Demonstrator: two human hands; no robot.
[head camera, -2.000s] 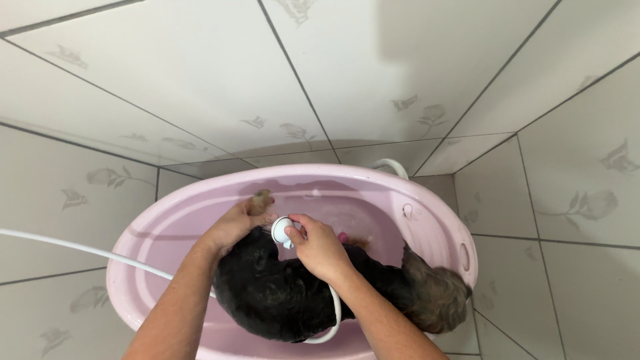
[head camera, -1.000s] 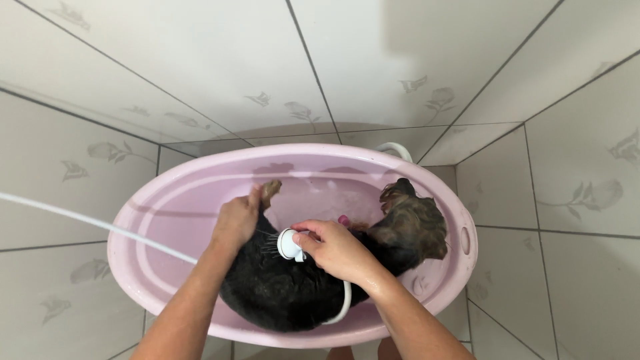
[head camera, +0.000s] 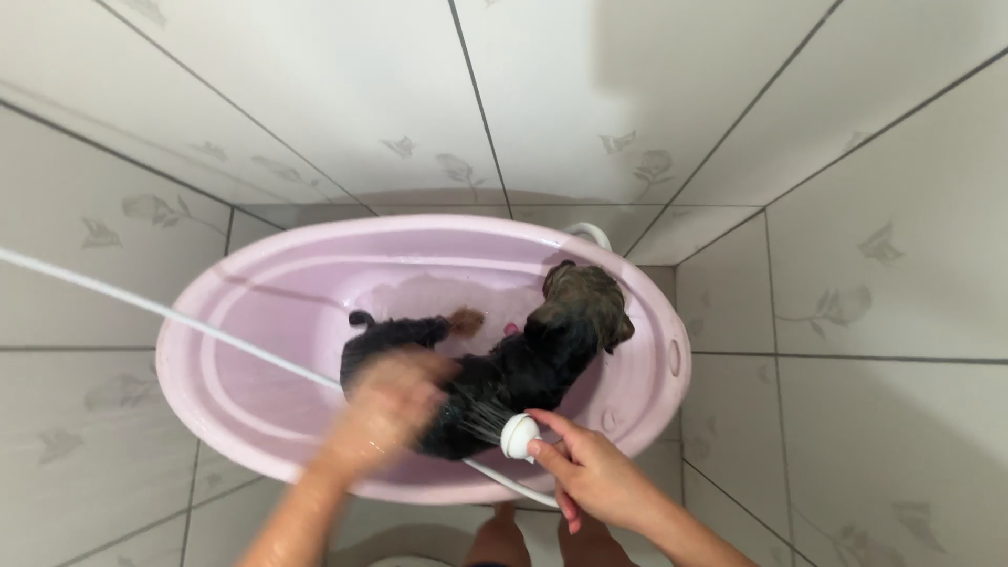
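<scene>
A wet black-and-tan dog (head camera: 504, 370) stands in a pink plastic tub (head camera: 236, 425), its brownish head (head camera: 587, 303) at the right end. My right hand (head camera: 587, 465) holds a small white shower head (head camera: 520, 435) by the tub's near side, and thin jets of water run from it leftward onto the dog's flank. My left hand (head camera: 398, 402), blurred by motion, is over the dog's back and rump; whether it touches the fur cannot be told. From the left a white hose (head camera: 252, 352) crosses the tub, and a length of it (head camera: 512, 482) shows below the dog.
Tiled walls with a faint flower pattern (head camera: 827, 307) surround the tub on the far side, left and right. A white curved pipe or hose (head camera: 591, 232) is behind the tub's far rim. My legs (head camera: 500, 543) stand close to the near rim.
My left hand has left the dog's raised hind part and moved nearer and over its back. My right hand has moved the shower head right and nearer. The dog's head has shifted toward the far rim.
</scene>
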